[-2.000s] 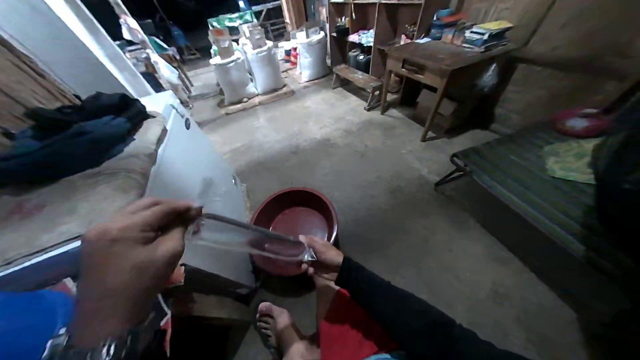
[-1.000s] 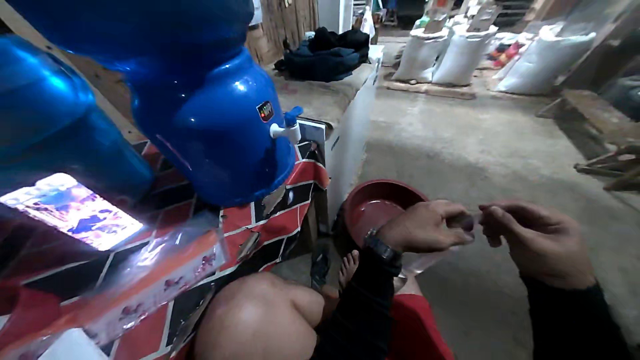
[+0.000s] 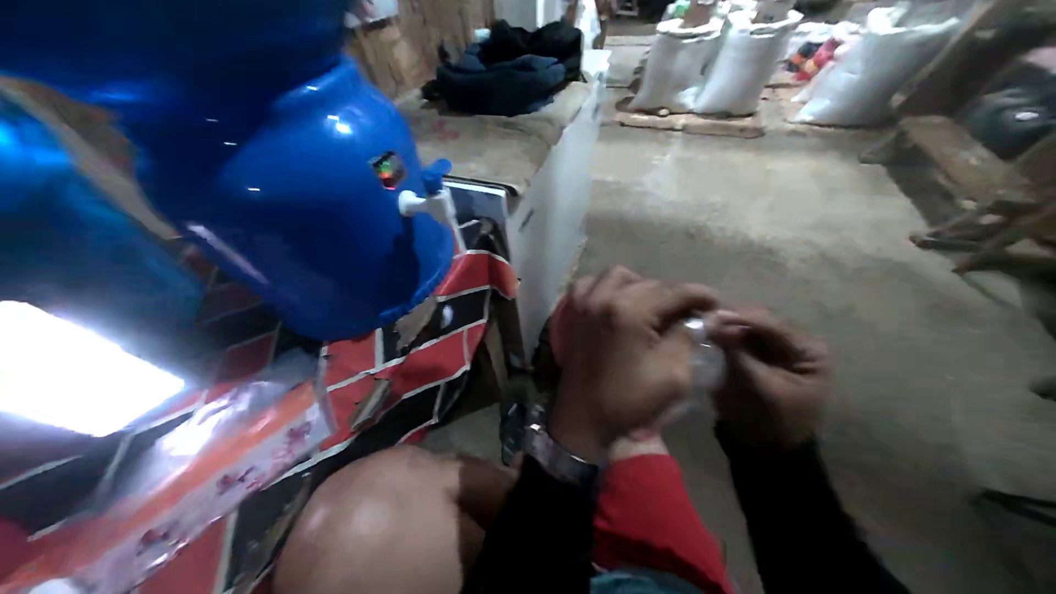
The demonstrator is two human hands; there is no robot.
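My left hand (image 3: 627,363), with a watch on its wrist, is closed on a clear plastic bag (image 3: 705,363). Close against it on the right, my right hand (image 3: 771,371) pinches the bag's upper end between its fingertips. The bag hangs between the two hands, and blur hides its exact shape. Behind my left hand shows a bit of the red plastic basin (image 3: 563,326), most of it covered. Both hands are above my lap, over red cloth.
A blue water dispenser (image 3: 313,206) with a white tap stands on a brick-patterned table cover (image 3: 445,355) at left, near a glowing screen (image 3: 78,371) and plastic packaging (image 3: 198,470). Dark cloth (image 3: 511,70) lies beyond. White sacks (image 3: 747,66) and a wooden bench (image 3: 957,161) stand farther back.
The view has swung left to the blue dispenser and table. Two seconds ago the clear bag was stretched between my hands over the basin; now my hands are close together.
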